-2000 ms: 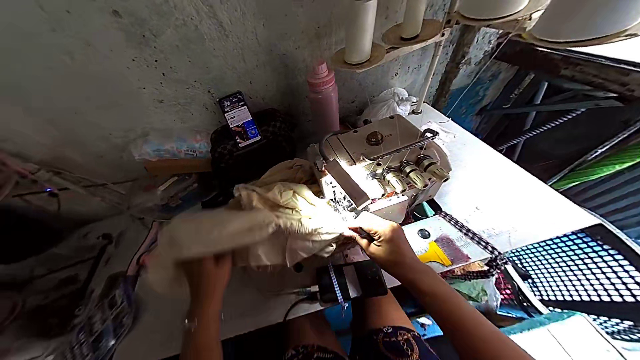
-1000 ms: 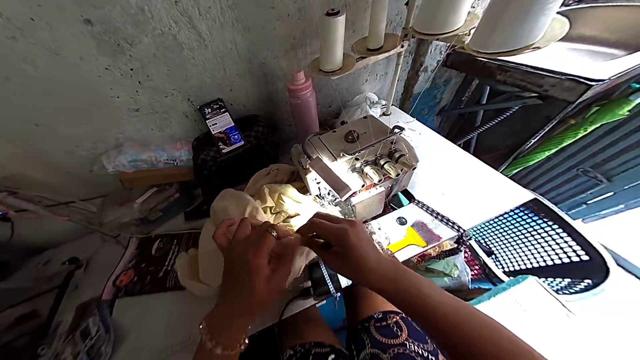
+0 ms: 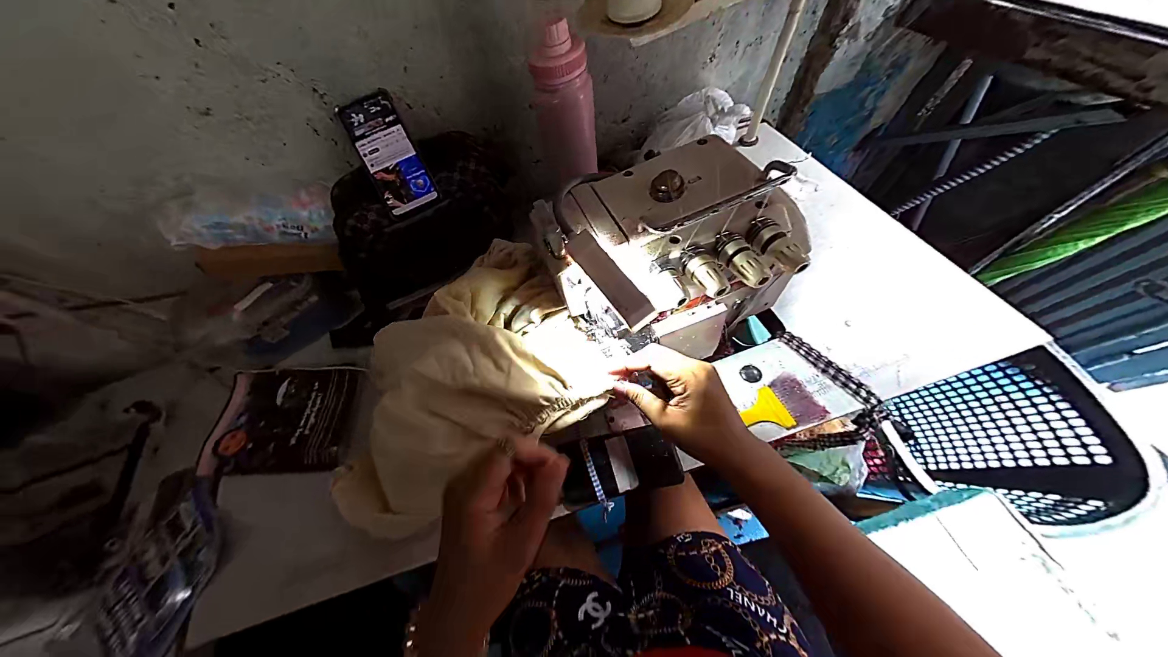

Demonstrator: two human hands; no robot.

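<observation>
Cream fabric (image 3: pixel 447 392) with a gathered edge lies bunched on the table, reaching to the needle area of an overlock sewing machine (image 3: pixel 675 210). My right hand (image 3: pixel 680 397) pinches the fabric's edge between thumb and fingers, just in front of the presser foot area. At the near side of the fabric is my left hand (image 3: pixel 511 493), fingers bent and somewhat blurred; whether it grips the cloth cannot be told. Bright light falls on the cloth beside the needle, which hides detail there.
A pink bottle (image 3: pixel 563 109) stands behind the machine. Left of it, a phone (image 3: pixel 388 155) leans on a dark bag (image 3: pixel 456 228). A yellow scraper-like tool (image 3: pixel 768 409) lies right of my right hand. A black plastic basket (image 3: pixel 1013 420) is at the right, a dark printed packet (image 3: pixel 287 420) at the left.
My hands were together at the fabric one second ago and are now apart, the right one at the edge near the needle. The view has moved nearer the machine.
</observation>
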